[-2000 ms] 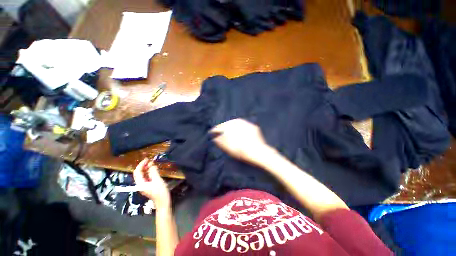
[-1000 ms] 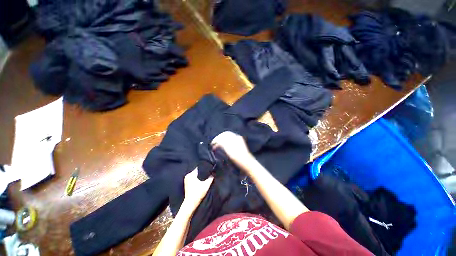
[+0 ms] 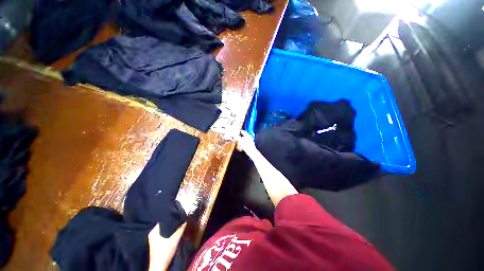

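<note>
A dark jacket lies on the brown wooden table at the lower left, with one sleeve stretched up and away from me. My left hand grips a fold of the jacket near the table's front edge; its fingers are partly hidden by cloth. My right hand is small, at the table edge beside the blue bin, with the arm reaching forward. Dark cloth in the bin lies close to its right; whether the hand holds anything cannot be told.
The blue plastic bin stands right of the table edge, with a dark garment hanging over its near rim and a pale thread on the cloth. Dark garments lie across the table's far part; another dark heap is at the left edge.
The view has swung right towards the bin. My right hand has left the jacket and moved to the table edge by the bin. My left hand stays on the jacket, which now lies lower left.
</note>
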